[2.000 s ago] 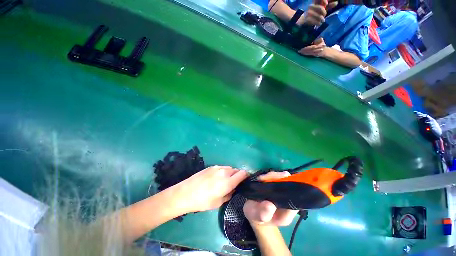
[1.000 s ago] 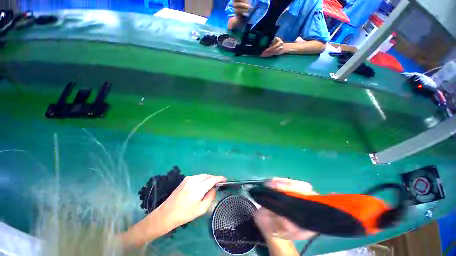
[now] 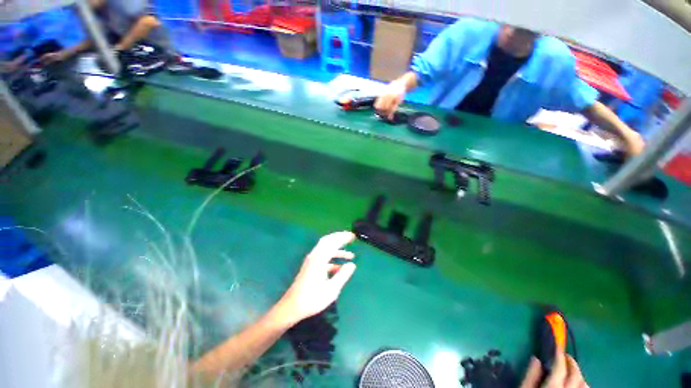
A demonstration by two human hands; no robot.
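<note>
My left hand (image 3: 322,279) is open, fingers apart, with its fingertips close to the left end of a black three-pronged bracket frame (image 3: 394,233). Whether they touch is unclear. My right hand (image 3: 559,373), partly cut off by the bottom edge, is shut on the orange-and-black electric screwdriver (image 3: 554,333). A round mesh screw dish (image 3: 395,371) sits at the bottom centre. A heap of small black parts (image 3: 312,341) lies left of it, partly behind my left forearm. A smaller heap (image 3: 486,371) lies between dish and screwdriver.
Another bracket frame (image 3: 223,176) lies to the left on the green bench (image 3: 492,280), and one (image 3: 462,174) lies farther back. A blue-clad coworker (image 3: 454,68) reaches over the far side. White posts (image 3: 640,163) stand at right. A white carton (image 3: 64,314) is at lower left.
My hands have moved apart: the left forward beside a bracket, the right with the screwdriver to the lower right. The view has shifted, and two more brackets show on the bench.
</note>
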